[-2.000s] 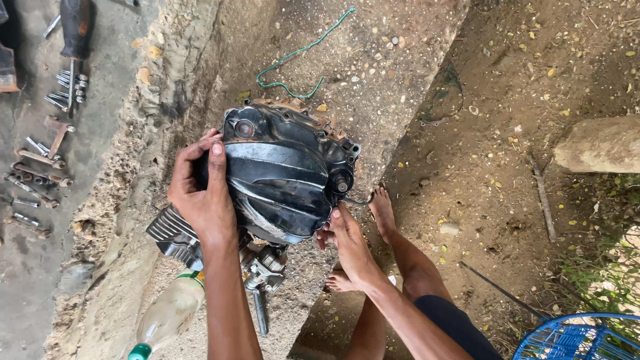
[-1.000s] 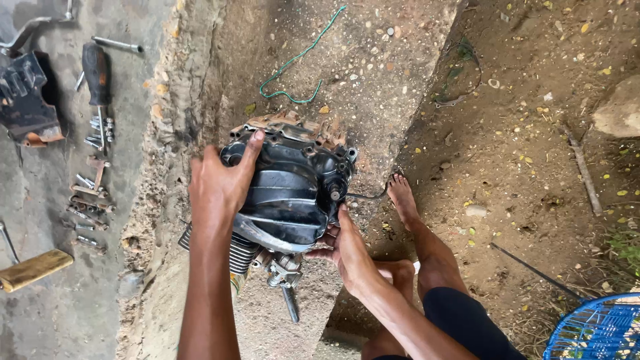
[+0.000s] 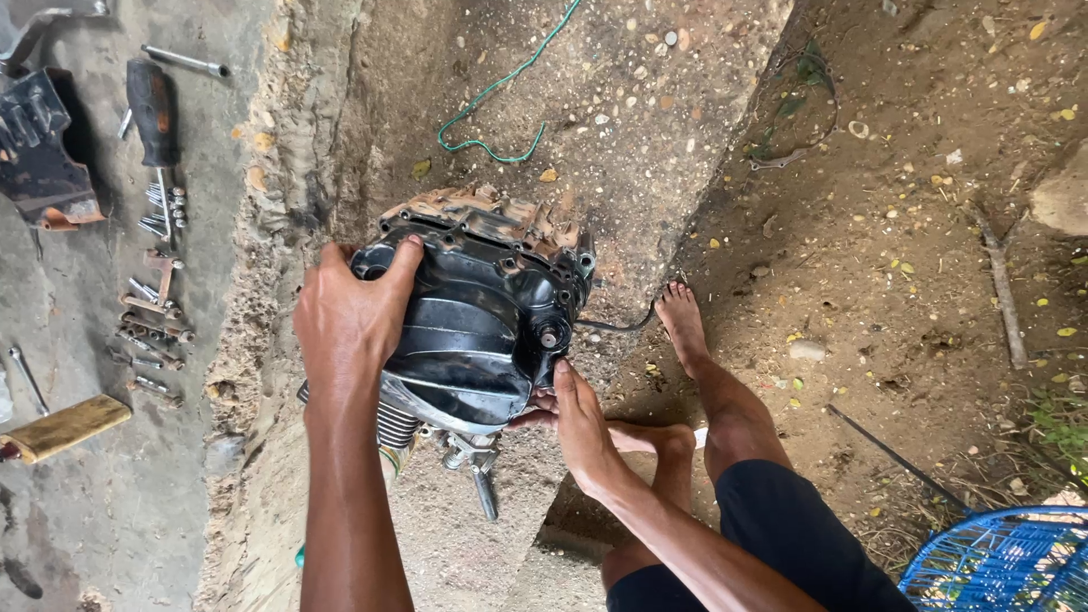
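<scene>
A small engine with a black side cover [image 3: 463, 340] rests on the concrete ledge, its muddy, rust-brown casing edge at the top. My left hand [image 3: 357, 306] grips the cover's upper left edge, thumb on the rim and fingers behind it. At the lower right, my right hand [image 3: 574, 416] holds the engine's edge near a round shaft boss [image 3: 550, 334], fingers reaching underneath and partly hidden. Below the cover, the finned cylinder [image 3: 397, 425] and a metal part with a rod [image 3: 484, 493] stick out. A black cable [image 3: 620, 326] runs off to the right.
On the grey floor at left lie a screwdriver [image 3: 153, 110], several bolts [image 3: 153, 289], a socket tool [image 3: 187, 61], a black bracket [image 3: 47, 153] and a wooden-looking block [image 3: 72, 427]. Green string [image 3: 501, 81] lies above the engine. A blue woven chair [image 3: 1003, 561] stands lower right.
My left hand has shifted from the cover's left side to its upper left edge. The engine has tilted, showing more of its muddy casing. The view has shifted left.
</scene>
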